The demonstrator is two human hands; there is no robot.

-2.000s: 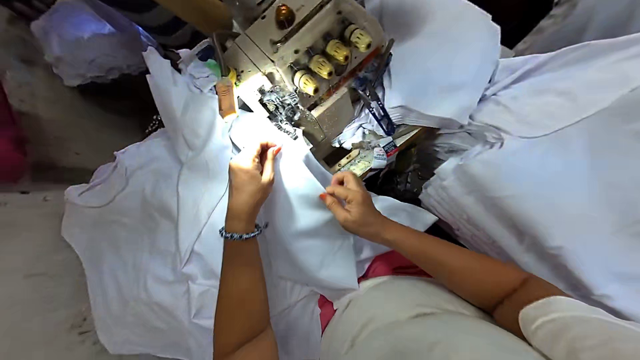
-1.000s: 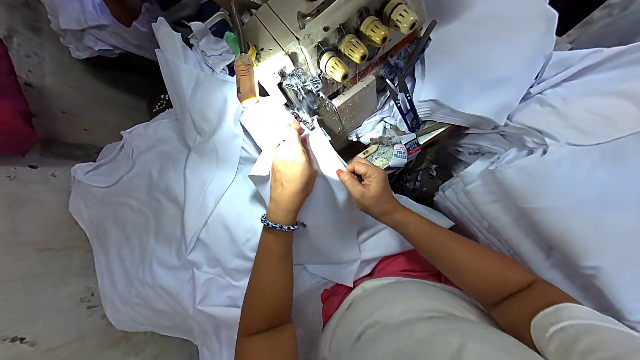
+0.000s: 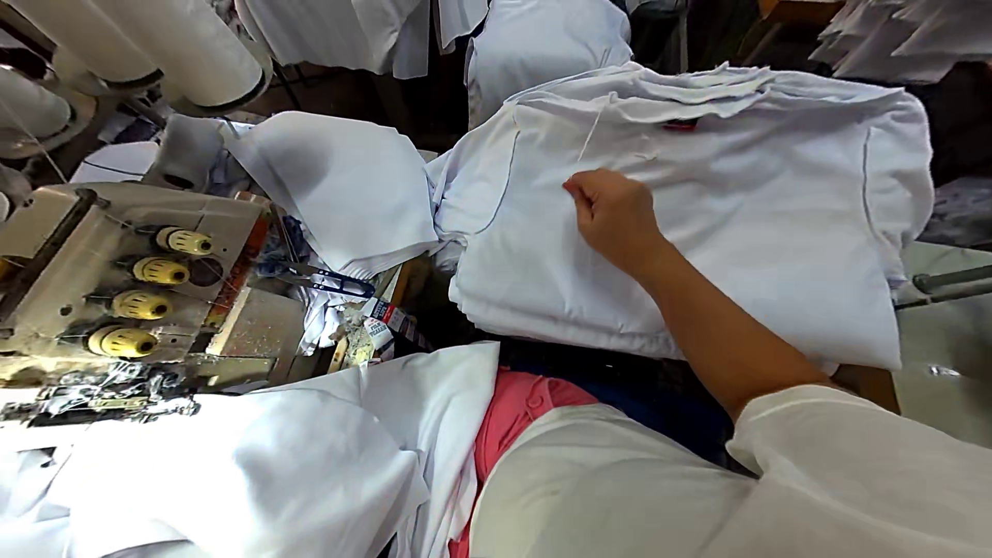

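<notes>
My right hand [image 3: 618,217] is over a stack of white shirts [image 3: 759,232], its thumb and index finger pinched together. A thin white thread [image 3: 593,136] runs up from near the fingertips across the top shirt; whether the fingers grip it I cannot tell. At the left stands an overlock sewing machine [image 3: 178,209] with several yellow tension dials. White fabric [image 3: 310,457] lies at its lit presser foot area and spreads toward my lap. My left hand is outside the view.
Thread snips [image 3: 329,280] with dark handles lie right of the machine beside fabric scraps. Behind them is a pile of cut white pieces [image 3: 349,186]. Large white thread cones [image 3: 186,54] stand at the upper left. A green metal bar [image 3: 949,277] is at the right edge.
The view has swung far to the right. My right hand has moved from the fabric by the machine to over the shirt stack. My left hand, earlier on the fabric near the presser foot, has left the view.
</notes>
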